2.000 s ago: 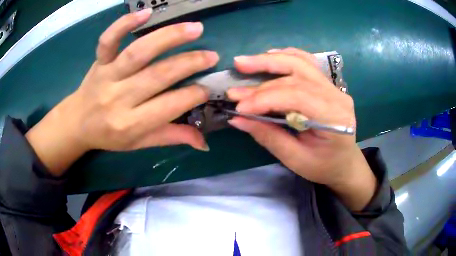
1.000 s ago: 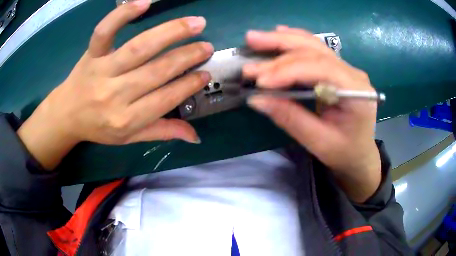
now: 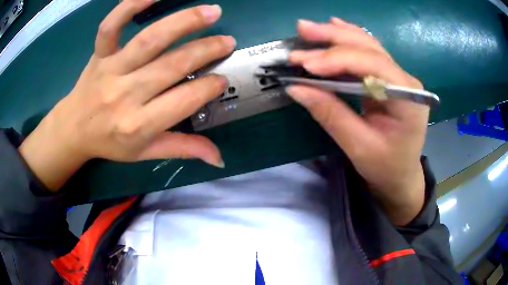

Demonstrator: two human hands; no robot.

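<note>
The silver-grey fixture plate (image 3: 245,104) lies tilted on the dark-green surface, its right end higher in view. Hole clusters, engraved marks and a screw at its left end show. My left hand (image 3: 133,103) rests over the plate's left part, fingers spread, with fingertips on it. My right hand (image 3: 370,100) holds the tweezers (image 3: 401,93) like a pen; a tan band is wrapped round them. Their tips are at a hole cluster near the plate's middle. The plate's right part is mostly hidden by my right hand. Whether the tips hold anything is too blurred to tell.
A dark fixture (image 3: 167,6) lies beyond my left fingers at the top edge. A metal piece (image 3: 10,14) lies at the top left corner past the white stripe (image 3: 42,42). Blue plastic items (image 3: 483,123) are below the surface at the right.
The tweezers and my right hand have moved right and up along the plate, uncovering its middle clusters. The plate and my left hand sit slightly higher and further left in view.
</note>
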